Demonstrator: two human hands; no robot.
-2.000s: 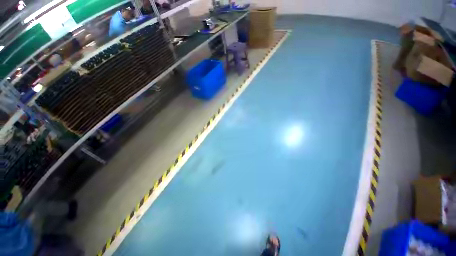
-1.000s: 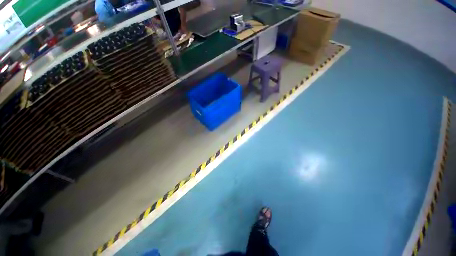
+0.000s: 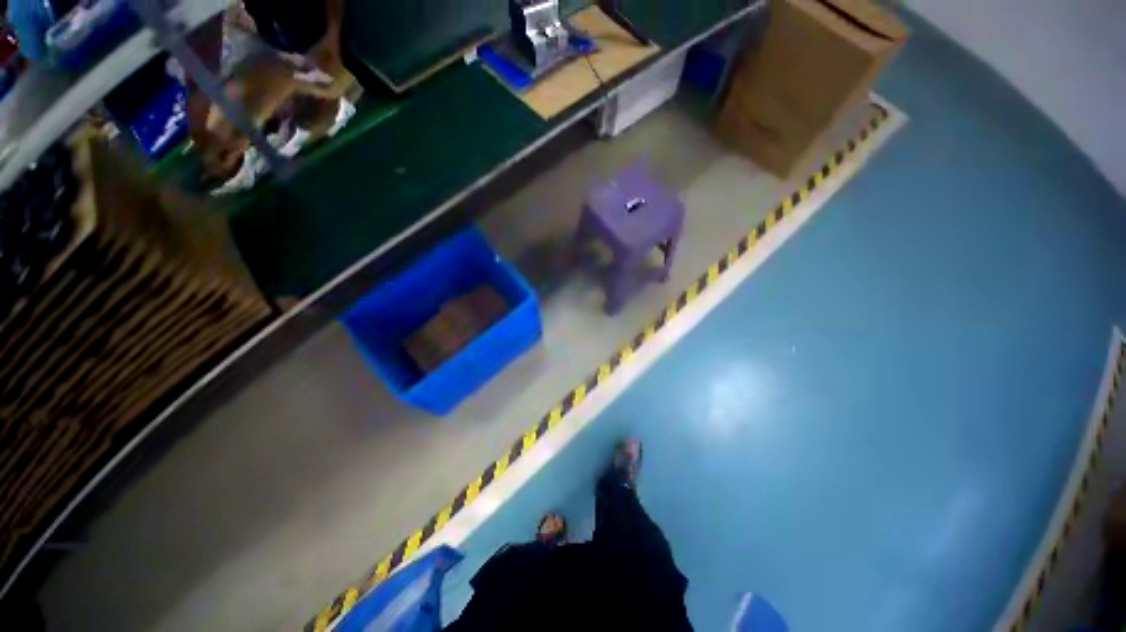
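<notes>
Neither of my hands shows in the head view; only my dark-clothed legs, my feet and bits of blue clothing show at the bottom. Nearest in front is a blue bin on the floor with brown cardboard pieces inside. A purple-grey stool stands to its right, with a small dark and white object on its seat. Behind them is a green bench. On it a blue tray with a soldering station stands beside a cardboard sheet.
Stacked cardboard sheets with dark parts on top stand at left. Another person's hands are near white curved housings on the bench. A tall carton stands beyond the stool. Yellow-black tape edges the blue floor.
I have moved forward along the bench. The bin, stool and soldering station are nearer and lower left, and cardboard now shows inside the bin. Both my feet are now visible.
</notes>
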